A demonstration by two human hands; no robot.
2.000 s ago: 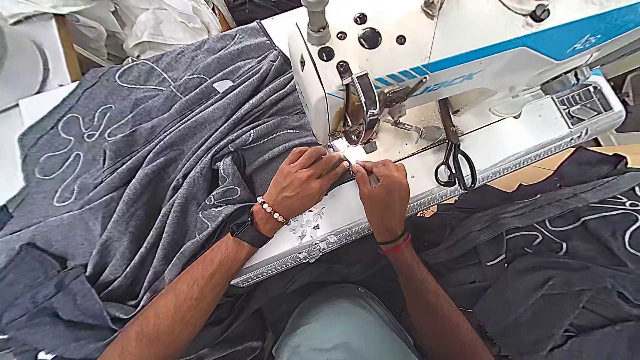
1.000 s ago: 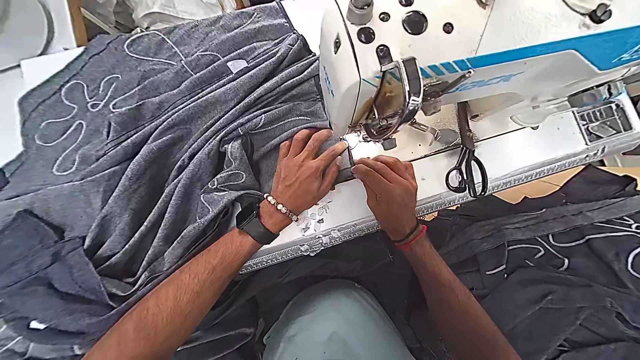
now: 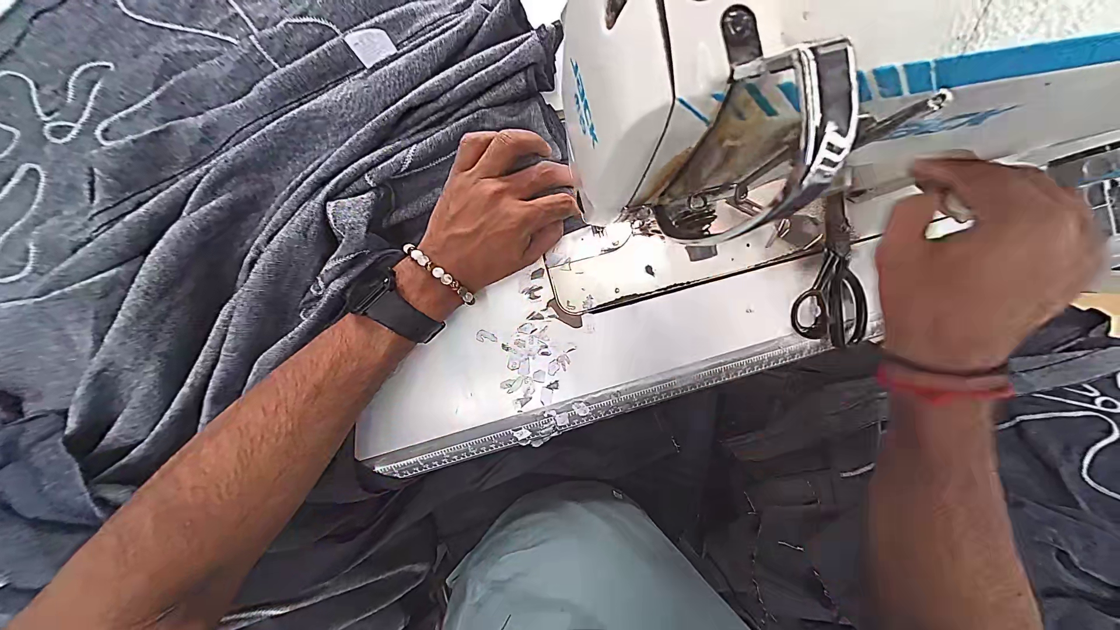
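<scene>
My left hand [image 3: 503,201] lies at the left of the sewing machine's head [image 3: 617,105], fingers bent beside the needle plate [image 3: 612,271]. It rests at the edge of the grey knit fabric [image 3: 262,201]; whether it grips the fabric is hidden. My right hand [image 3: 989,254], blurred, is raised over the machine bed at the right, fingers curled; I cannot tell if it holds anything. Black-handled scissors [image 3: 829,306] lie on the bed just left of it, blades pointing toward the machine arm. The presser foot area is partly hidden behind the machine's head and lever guard.
Small pale scraps [image 3: 534,359] are scattered at the front left of the white table. A measuring tape strip [image 3: 682,382] runs along its front edge. Dark fabric with white line stitching [image 3: 1067,437] hangs at the right. My knee [image 3: 586,560] is below the table.
My right hand has left the needle area and moved right, past the scissors. My left hand has shifted back beside the machine's head. The view is closer in.
</scene>
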